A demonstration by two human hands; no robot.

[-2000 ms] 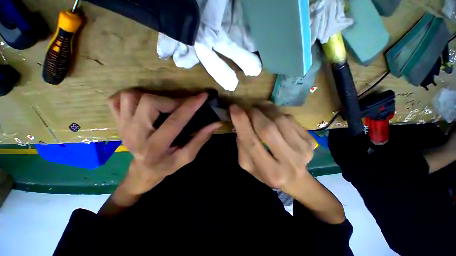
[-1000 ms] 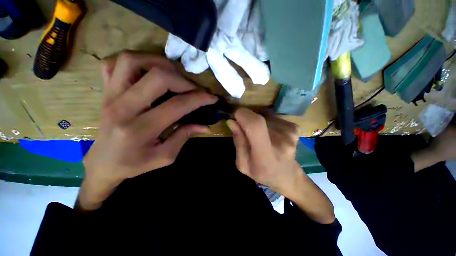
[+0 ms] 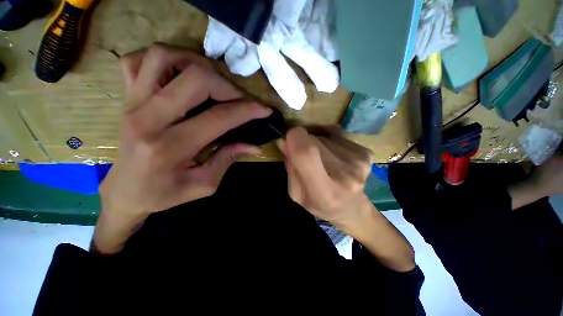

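Observation:
My left hand [image 3: 170,133] is bare and grips a black plastic housing [image 3: 250,132] at the bench's front edge. The fingers and palm cover much of the housing. My right hand [image 3: 324,166] is bare and pinched close to the housing's right end. A thin, light sliver shows between its fingertips and the housing. The hand hides most of what it holds, so I cannot tell what it is.
White gloves [image 3: 281,55] and a large green pad [image 3: 375,46] lie behind the hands. A yellow-black screwdriver [image 3: 60,40] lies left. A black-handled tool [image 3: 431,117] and red-black tool [image 3: 455,154] lie right. Another person's arm [image 3: 537,188] shows at far right.
Compared with two seconds ago, the housing is turned flatter in my left hand and my right fingertips are lower-set and pinched at its end. The bench view has shifted slightly.

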